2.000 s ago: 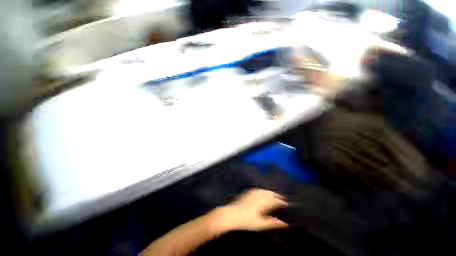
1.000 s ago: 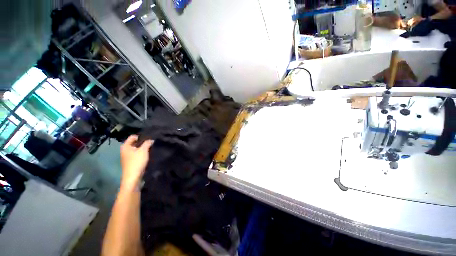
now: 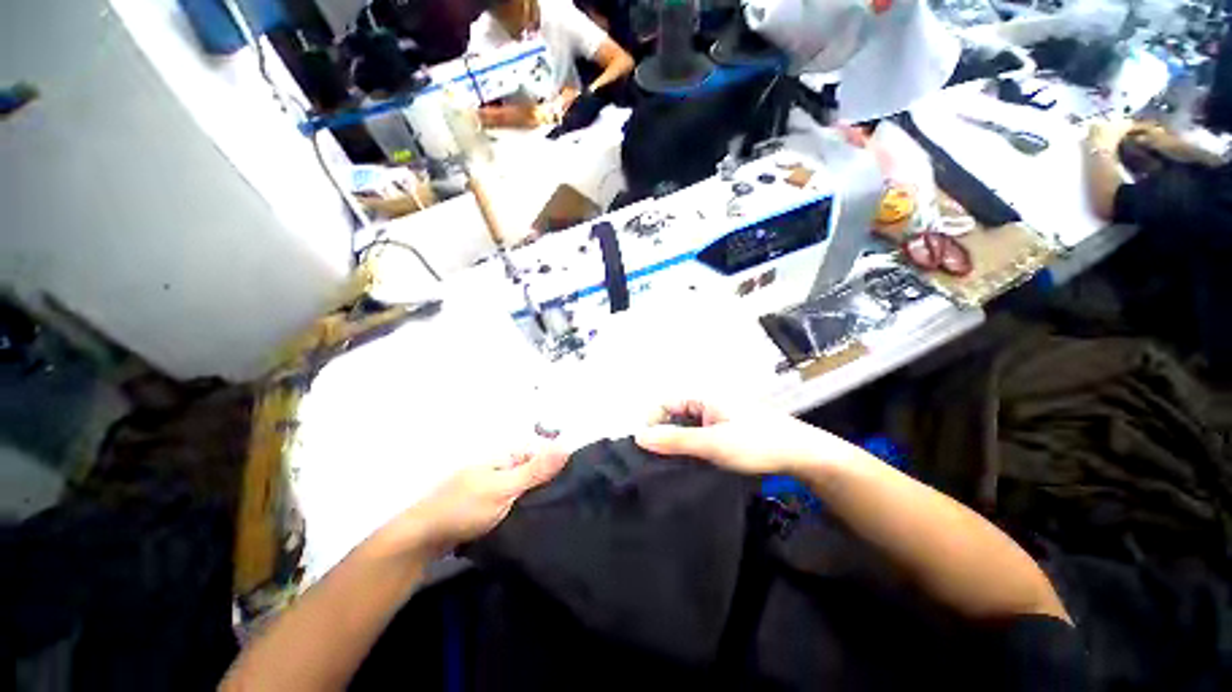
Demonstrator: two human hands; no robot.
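Note:
A dark garment (image 3: 628, 548) hangs from both hands over the front edge of the white table and down onto the lap. My left hand (image 3: 489, 489) pinches its upper edge on the left. My right hand (image 3: 709, 439) grips the same edge a little to the right, with the cloth bunched between the hands. The white sewing machine (image 3: 676, 257) with a blue stripe stands beyond the hands, and its needle area (image 3: 557, 331) is ahead of them, apart from the cloth. A black strip (image 3: 612, 268) is draped over the machine head.
Right of the machine are a plastic-wrapped dark item (image 3: 858, 314) and red-handled scissors (image 3: 936, 253). Brown garments (image 3: 1121, 439) are heaped at right. Dark cloth (image 3: 115, 541) lies at lower left. Another person (image 3: 574, 47) works behind the machine; another person's arm shows at upper right.
The view has swung right from the dark pile to the machine. One second ago a single hand was over the pile; now both hands hold a dark garment at the table edge.

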